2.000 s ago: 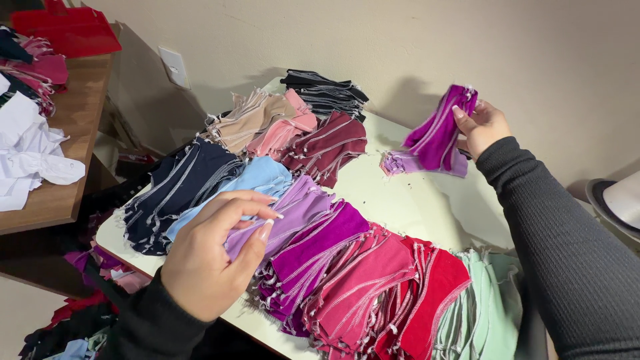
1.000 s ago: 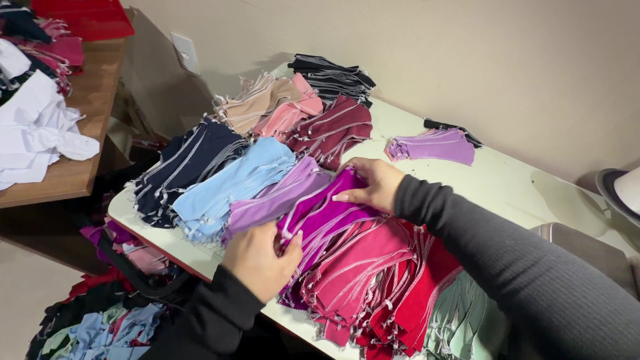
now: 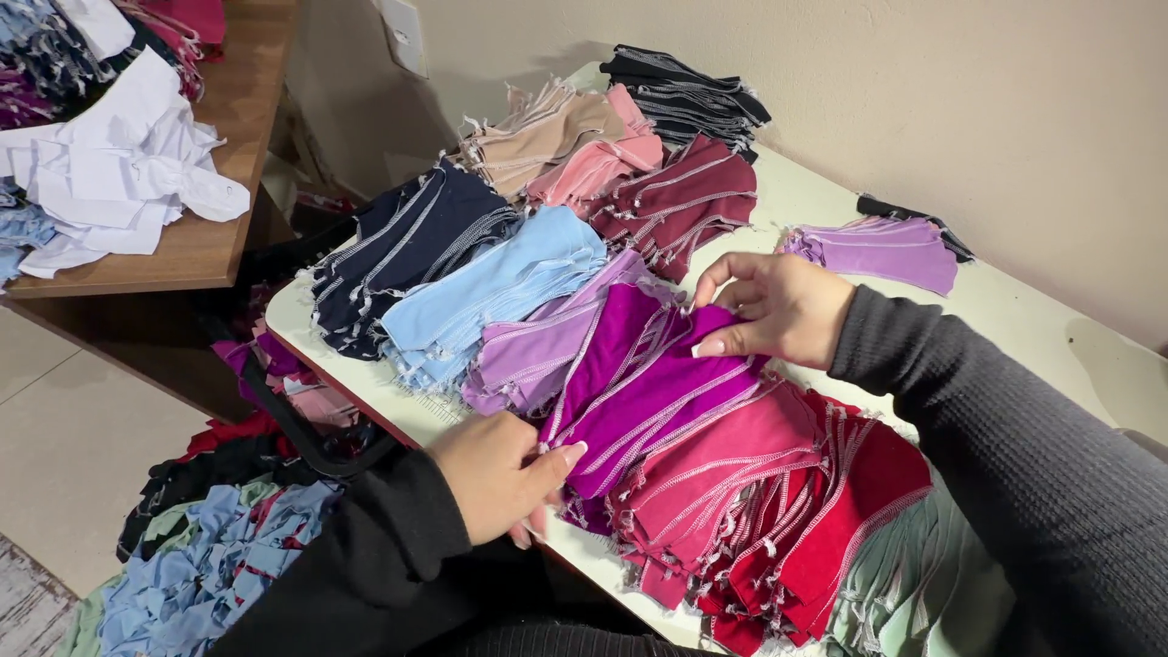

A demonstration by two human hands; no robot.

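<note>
A stack of purple fabric pieces [image 3: 662,401] with white overlocked edges lies on the white tabletop, between a lilac stack [image 3: 538,347] and a pinkish-red stack [image 3: 721,456]. My left hand [image 3: 502,470] pinches the near end of the purple pieces between thumb and fingers. At their far end, my right hand [image 3: 776,306] grips the edge with thumb and index finger. Light blue [image 3: 497,287], navy [image 3: 411,246], maroon [image 3: 680,201], beige [image 3: 538,137], pink [image 3: 602,164] and black [image 3: 684,96] stacks lie farther back. Red [image 3: 867,511] and pale green [image 3: 922,566] ones lie at the near right.
Lilac pieces [image 3: 876,251] lie apart by the wall, with a black item [image 3: 912,224] behind them. A wooden table [image 3: 246,119] at the left holds white cloth scraps [image 3: 128,173] and coloured pieces. Below, a heap of light blue and other pieces [image 3: 210,566] sits beside the white table.
Two seconds ago my right hand held purple pieces over the lilac ones by the wall; it has since brought them to the purple stack. My left hand has moved from the lilac stack to the purple one.
</note>
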